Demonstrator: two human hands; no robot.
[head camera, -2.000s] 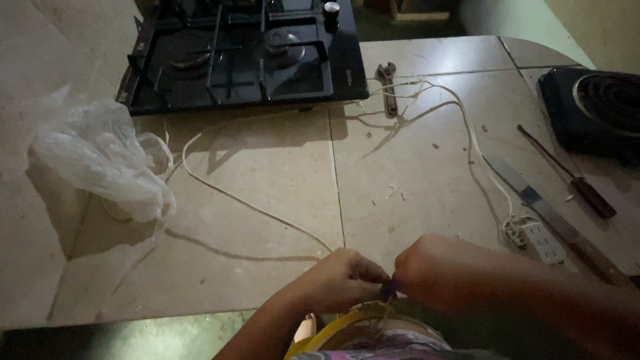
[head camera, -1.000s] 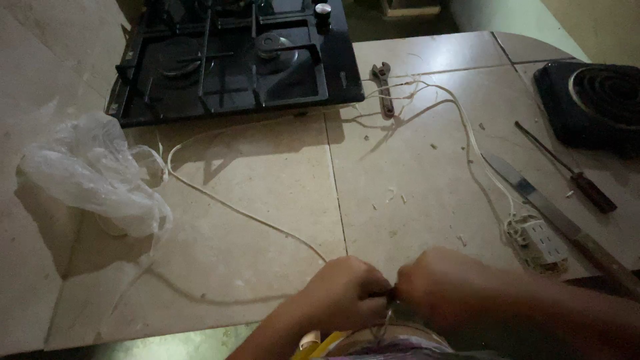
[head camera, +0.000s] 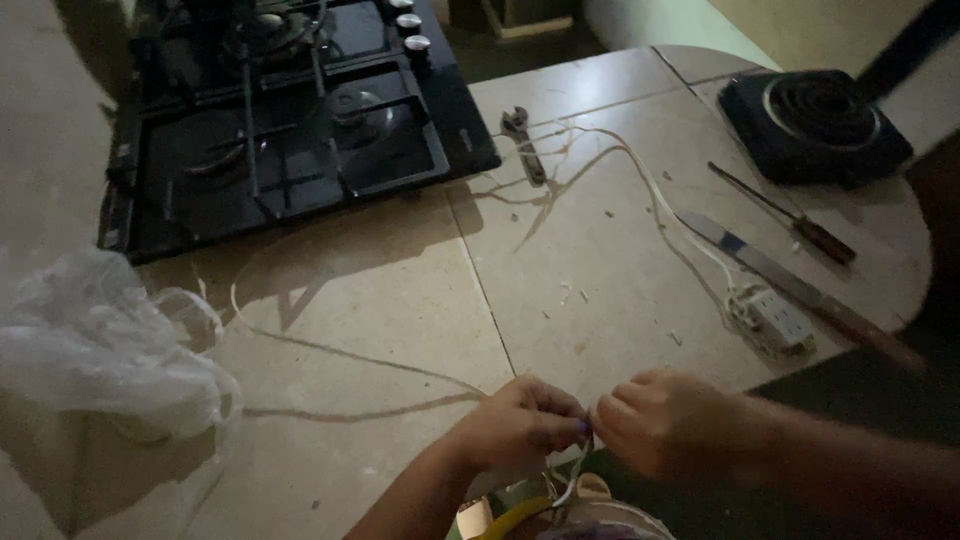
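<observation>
My left hand (head camera: 529, 424) pinches a thin white electrical cord (head camera: 360, 360) near the counter's front edge. Against its fingertips, my right hand (head camera: 667, 424) is closed on a small part of the cord; the exact spot is hidden by the fingers. Something small and blue shows at the left fingertips. Cord ends hang below both hands. From the left hand the cord loops leftward over the tiles. Another white cord (head camera: 652, 180) runs from beside an adjustable wrench (head camera: 525, 146) to a white multi-outlet socket (head camera: 776, 319) at the right.
A black gas cooktop (head camera: 300, 142) takes up the back left. A clear plastic bag (head camera: 105, 352) lies at the left. On the right are a knife (head camera: 795, 285), a screwdriver (head camera: 802, 221) and a black electric coil burner (head camera: 814, 127). Small scraps dot the tiled counter (head camera: 405, 300).
Both hands stay together at the counter's front edge, still on the cord. The cord's loop at the left has shifted slightly. The view has moved somewhat.
</observation>
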